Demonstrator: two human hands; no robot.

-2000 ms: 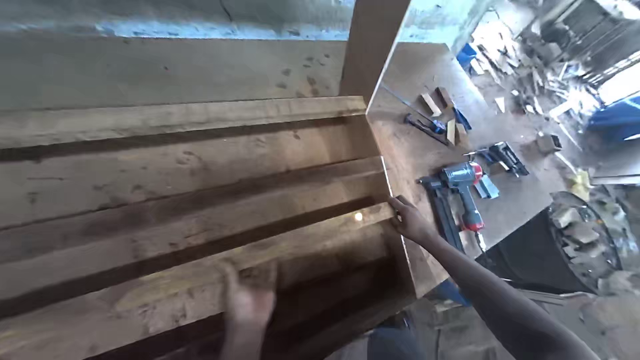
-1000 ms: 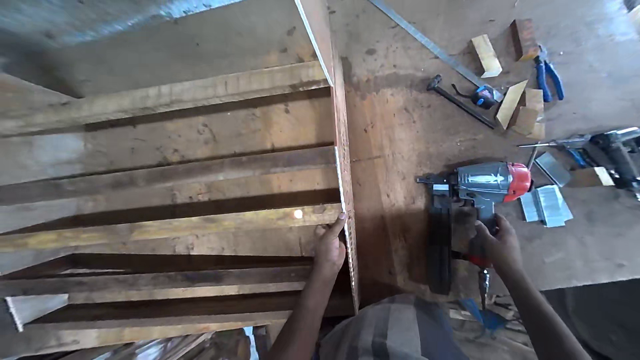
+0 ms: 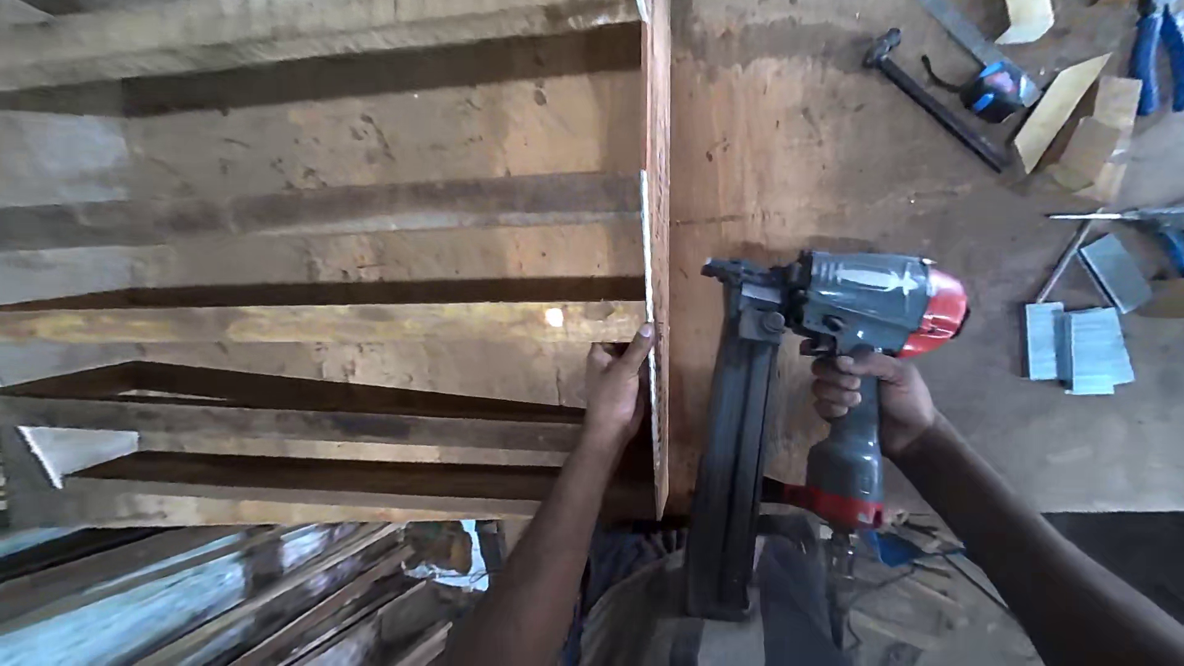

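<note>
My right hand (image 3: 874,393) grips the handle of a grey and red pneumatic nail gun (image 3: 865,291), whose nose points left towards a plywood panel (image 3: 658,231) standing on edge. The gun's long magazine runs down towards my body, apart from the panel. My left hand (image 3: 618,379) holds the panel's edge where a yellowish wooden slat (image 3: 444,322) meets it, thumb on the edge and fingers by the slat. More wooden slats (image 3: 370,202) run leftwards from the panel, roughly parallel.
On the workbench (image 3: 971,444) at the right lie a hammer (image 3: 939,111), a tape measure (image 3: 994,92), a metal rule (image 3: 962,32), blue-handled pliers (image 3: 1147,55), wood offcuts (image 3: 1059,106) and strips of collated fasteners (image 3: 1091,347). Long timber pieces (image 3: 231,592) lie at the lower left.
My right hand, which was at the panel's edge, took hold of the nail gun and has lifted it beside the panel. My left hand moved from the slat to the panel's edge. The view has shifted closer.
</note>
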